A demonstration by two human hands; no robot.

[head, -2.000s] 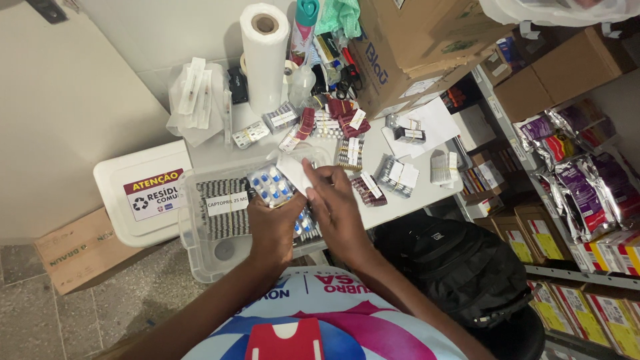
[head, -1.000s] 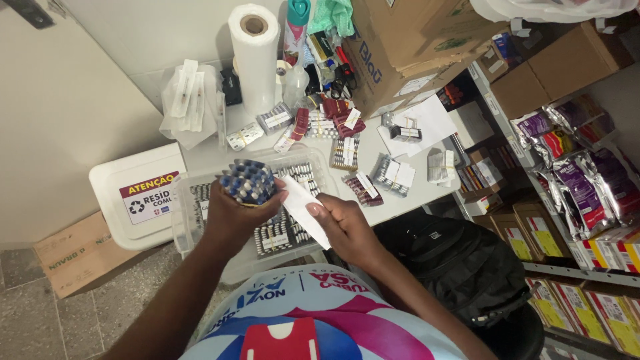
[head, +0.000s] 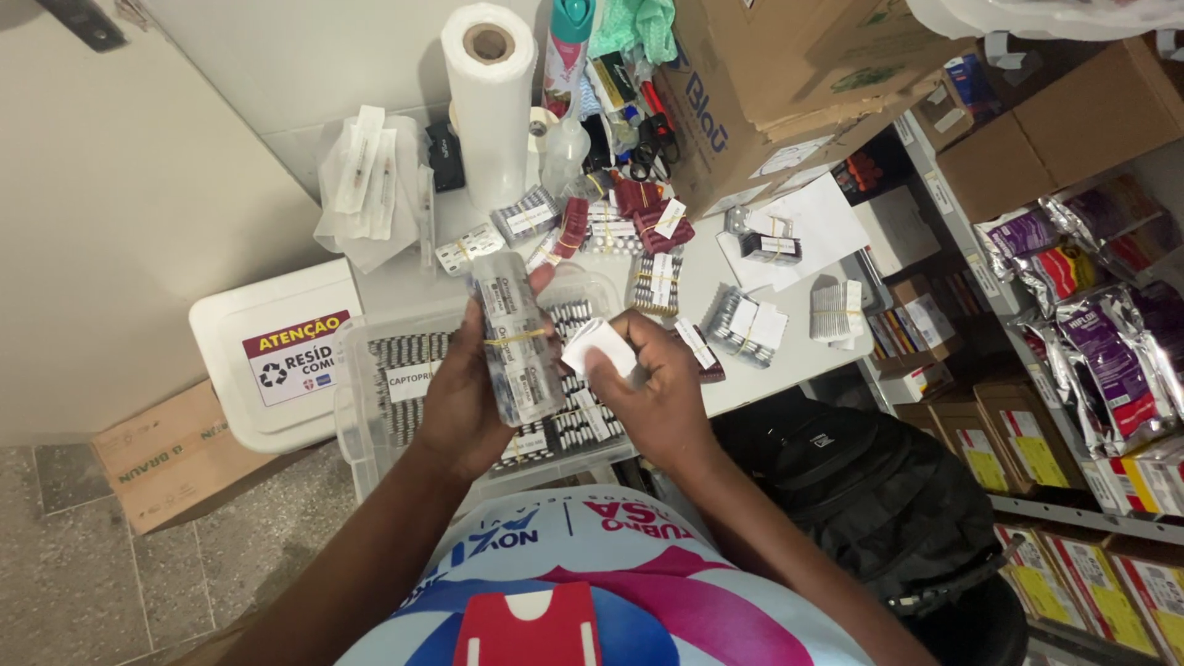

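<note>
My left hand (head: 472, 388) grips a stack of silver blister packs (head: 520, 347) bound by a yellow rubber band, its foil side facing up. In my right hand (head: 661, 393), pinched between thumb and fingers, is a small folded white paper (head: 599, 351), just right of the stack. Below both hands sits a clear plastic bin (head: 356, 435) with labelled blister bundles (head: 407, 379) inside. On the table behind lie more banded bundles, among them dark red packs (head: 663, 225), silver packs (head: 747, 326) and a bundle with a white label (head: 661, 282).
A large plastic film roll (head: 490, 111), wrapped syringes (head: 370, 176), scissors (head: 655, 148) and a cardboard box (head: 786, 83) stand or lie at the back. A lidded white bin (head: 277, 370) is at left. At right are a black backpack (head: 851, 490) and stocked shelves (head: 1091, 518).
The banded stack in my left hand has turned from its blue-and-silver side to its printed foil side. The white paper in my right hand, long one second ago, is now folded smaller.
</note>
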